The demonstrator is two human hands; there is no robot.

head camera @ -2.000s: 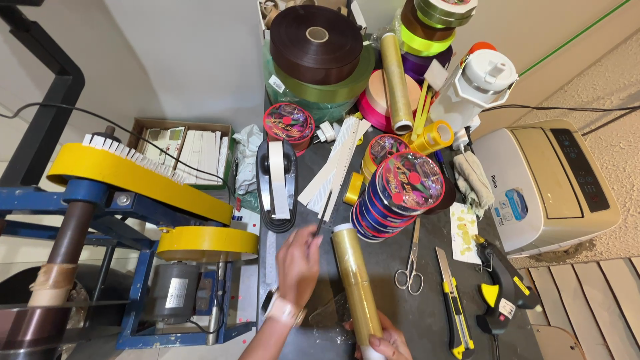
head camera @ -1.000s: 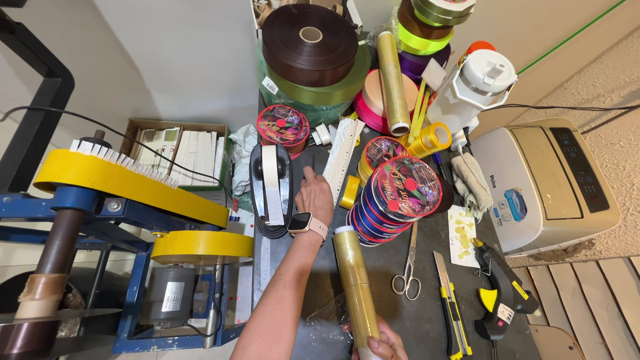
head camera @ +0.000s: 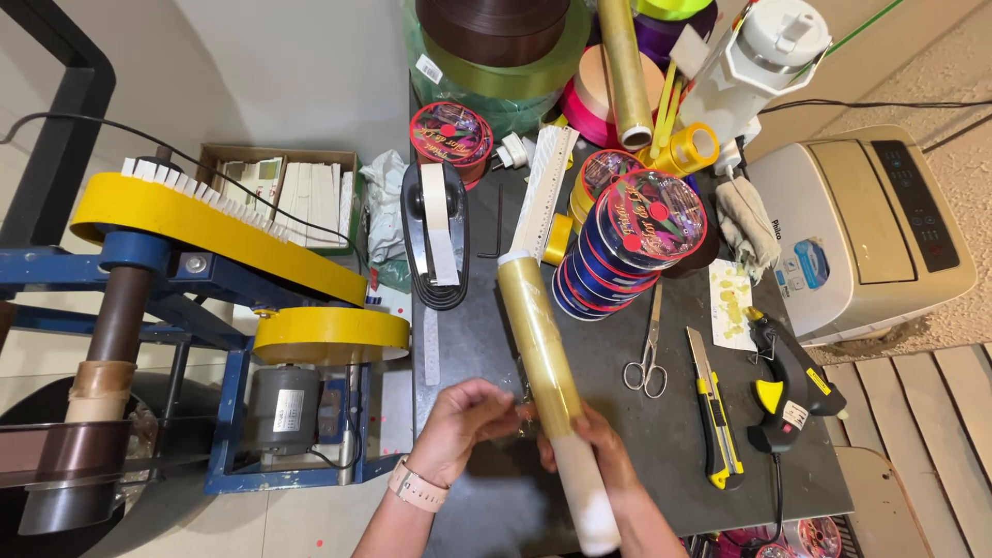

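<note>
My right hand (head camera: 593,446) is closed around the lower part of a long roll of clear plastic film (head camera: 539,333), whose white core shows at both ends. Left of the roll is my left hand (head camera: 473,422), a watch strap on its wrist, its fingertips pinching what looks like a loose piece of film. Beyond the roll lie a perforated white strip (head camera: 542,190) and an L-shaped hex key (head camera: 500,221). A black tape dispenser (head camera: 435,232) stands to the left. Stacked ribbon spools (head camera: 620,240), scissors (head camera: 647,360) and a utility knife (head camera: 714,411) are on the right.
A blue-framed machine with yellow belt guards (head camera: 209,232) stands left of the dark table (head camera: 496,496). Large ribbon rolls (head camera: 496,62), a second film roll (head camera: 626,77) and a white jug (head camera: 748,70) are at the back. A hot glue gun (head camera: 790,387) lies near the right edge.
My left hand has come back from beside the tape dispenser to the film roll. The hex key now shows on the table there. My right hand still holds the roll.
</note>
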